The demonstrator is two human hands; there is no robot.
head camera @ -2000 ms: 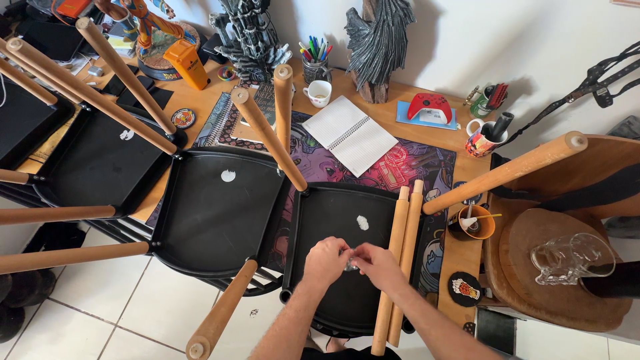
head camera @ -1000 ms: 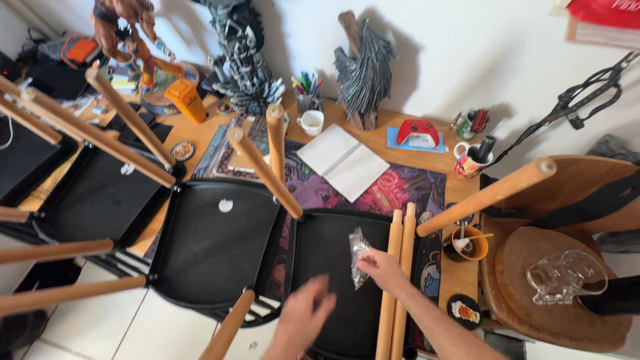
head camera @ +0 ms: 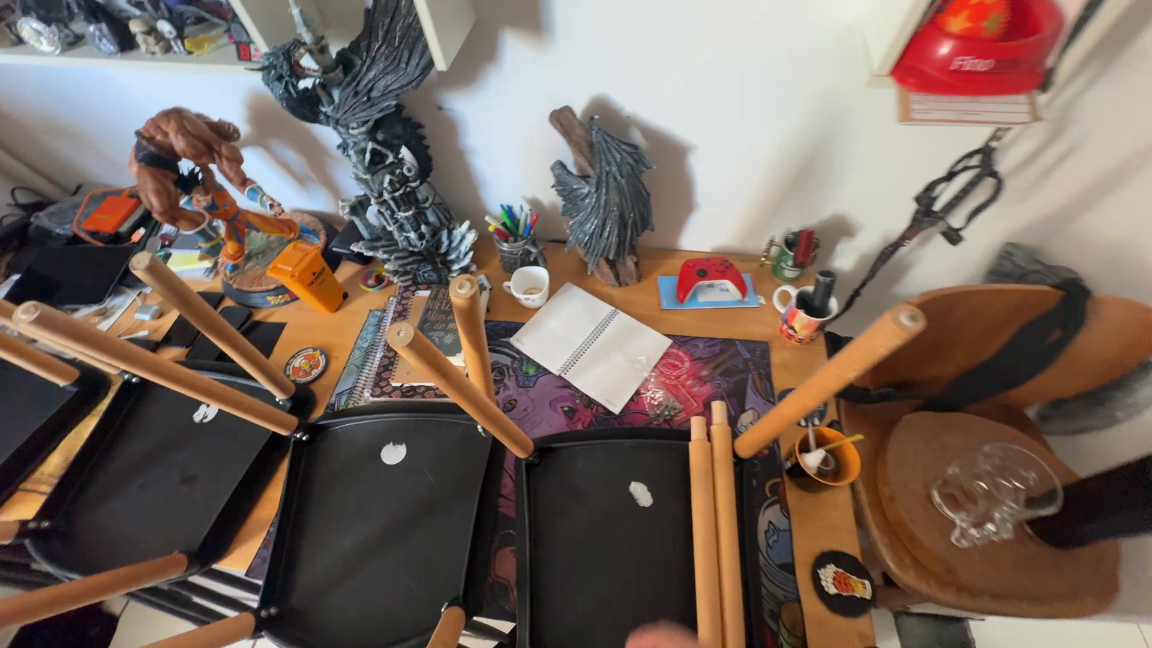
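Part of one hand [head camera: 664,634] shows at the bottom edge, over the black chair seat [head camera: 603,540] beside two loose wooden chair legs [head camera: 705,531]. Which hand it is and what it holds cannot be told; the other hand is out of view. A third wooden leg [head camera: 828,382] rises from that seat's far right corner. A small clear plastic bag [head camera: 661,400] lies on the patterned desk mat by the open spiral notebook [head camera: 598,346]. To the left, another upturned black seat [head camera: 378,531] has wooden legs at its corners.
More upturned seats with legs [head camera: 162,468] stand at left. Along the wall are a dark dragon statue [head camera: 387,153], a white cup [head camera: 529,286], a red game controller [head camera: 711,280] and a mug [head camera: 804,315]. An orange cup [head camera: 823,459] is near the right edge; a wooden chair [head camera: 981,558] stands beyond.
The clear bag, held over the seat a second ago, now lies on the mat beside the notebook. Both hands have left the middle of the seat. The view has tilted up.
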